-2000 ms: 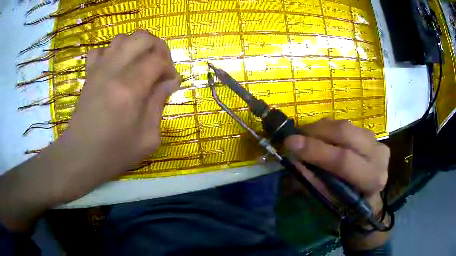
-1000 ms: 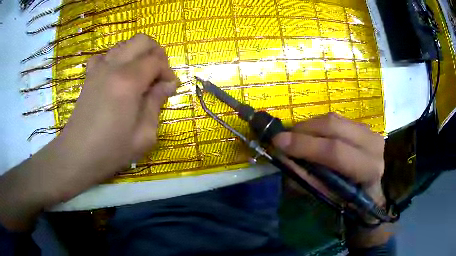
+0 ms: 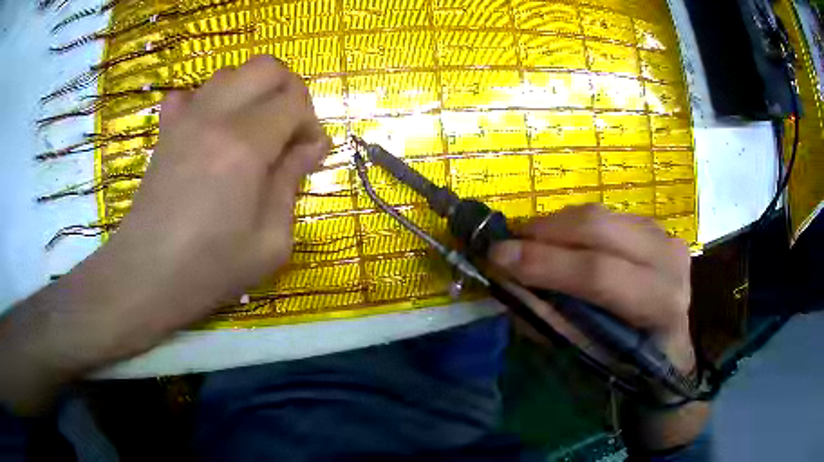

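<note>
The amber-yellow heater panel lies flat, divided into a grid with fine lines. My right hand is closed around the black handle of the soldering iron. Its tip and the end of the thin curved feed tube are at a grid line near the panel's middle. My left hand is over the panel's left part, fingertips pinched just left of the tip. A lead wire seems to be between them, but the fingers mostly hide it. Other dark red-brown lead wires lie in rows past the left edge.
A white board shows under the panel. A black box stands at the upper right with a black cable. A second yellow panel lies at the far right. My dark-clothed lap is below the board's front edge.
The iron tip has moved left and slightly down on the panel, closer to my left fingertips, since the earliest frame. My left hand has barely moved and both hands keep their grips.
</note>
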